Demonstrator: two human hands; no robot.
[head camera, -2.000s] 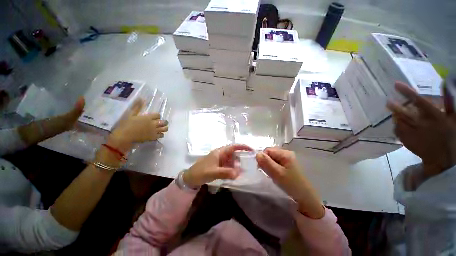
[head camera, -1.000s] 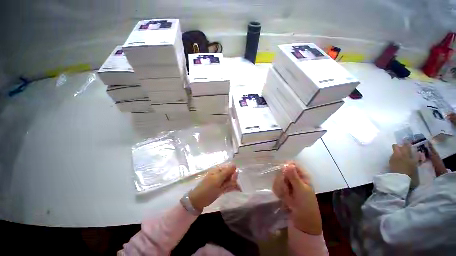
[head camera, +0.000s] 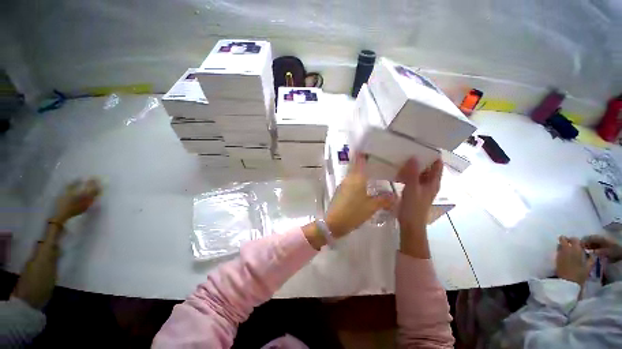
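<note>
White retail boxes with dark pictures on top stand in the right stack. One blurred box (head camera: 397, 148) there is tilted, under another tilted box (head camera: 424, 109). My left hand (head camera: 356, 203) has its fingertips on the blurred box's left end. My right hand (head camera: 417, 194) has its fingertips at the box's lower front edge. The exact grip is partly hidden. Some clear film (head camera: 382, 215) shows between my hands; what holds it is unclear. Flat clear plastic bags (head camera: 225, 221) lie in two side-by-side piles on the table to the left of my hands.
More white boxes (head camera: 235, 95) are stacked behind the bags. A dark pouch (head camera: 289, 73) and a dark bottle (head camera: 364, 71) stand near the wall. Another person's hand (head camera: 76, 202) is over the table at left. Another person's hands (head camera: 577, 259) work at right. A phone-like item (head camera: 494, 149) lies right.
My hands have moved up from the table's front edge, where they held an open clear bag, to the right stack. The upper boxes there have tilted. A person's hand has appeared at left.
</note>
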